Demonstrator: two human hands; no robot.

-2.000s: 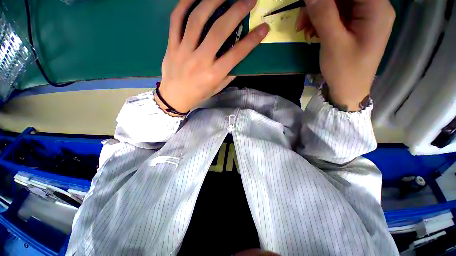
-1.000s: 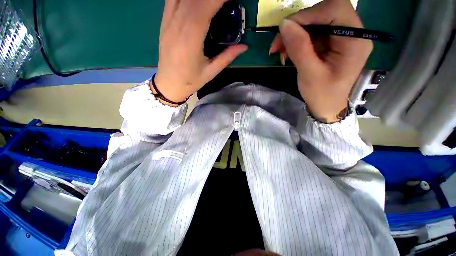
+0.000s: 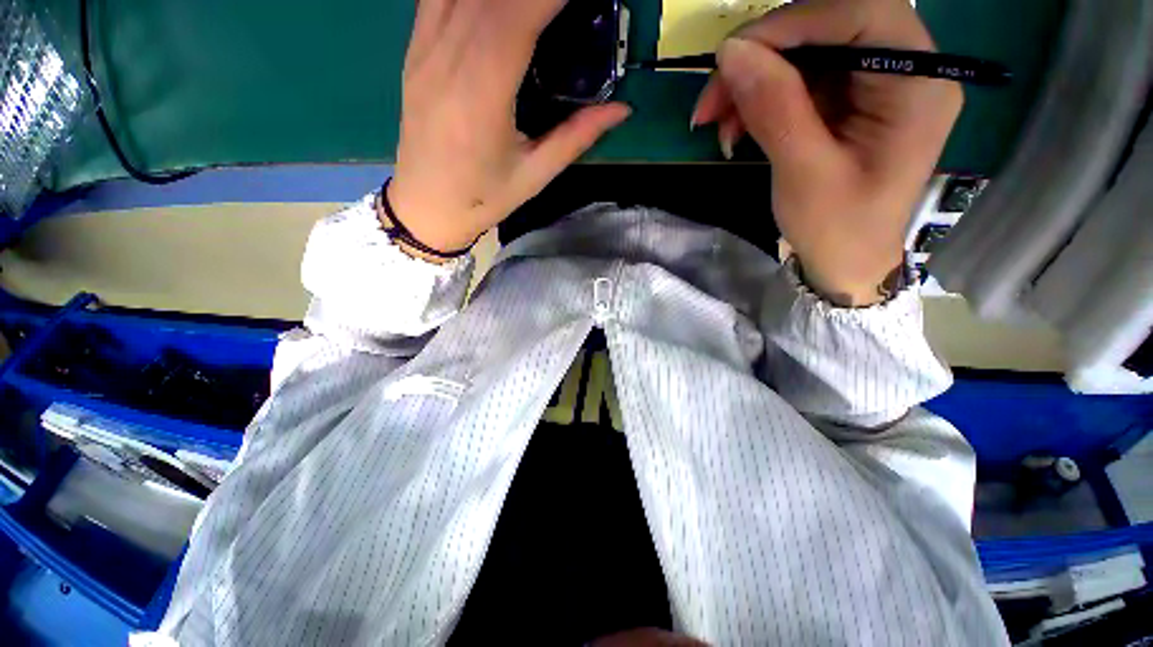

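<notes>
A black, glossy, rounded device body (image 3: 579, 53) lies at the top edge, with a silvery rim on its right side. My left hand (image 3: 474, 120) holds it from the left, thumb along its lower edge; the fingertips are cut off by the picture's top. My right hand (image 3: 841, 133) holds black tweezers (image 3: 872, 61) between thumb and fingers, the fine tip pointing left at the device's right rim. I cannot tell if the tip touches it. A pale yellow sheet (image 3: 689, 28) with tiny marks lies behind the tweezers, partly hidden by my right hand.
A green mat (image 3: 253, 82) covers the bench. A black cable (image 3: 104, 114) curves on it at the left, beside a shiny, crinkled clear tray (image 3: 32, 108). White foam trays (image 3: 1056, 190) are stacked at the right. Blue bins (image 3: 139, 379) stand low at both sides.
My right hand and the tweezers have moved from over the yellow sheet to the device's right rim. My left hand has drawn off the sheet's edge, uncovering more of the device.
</notes>
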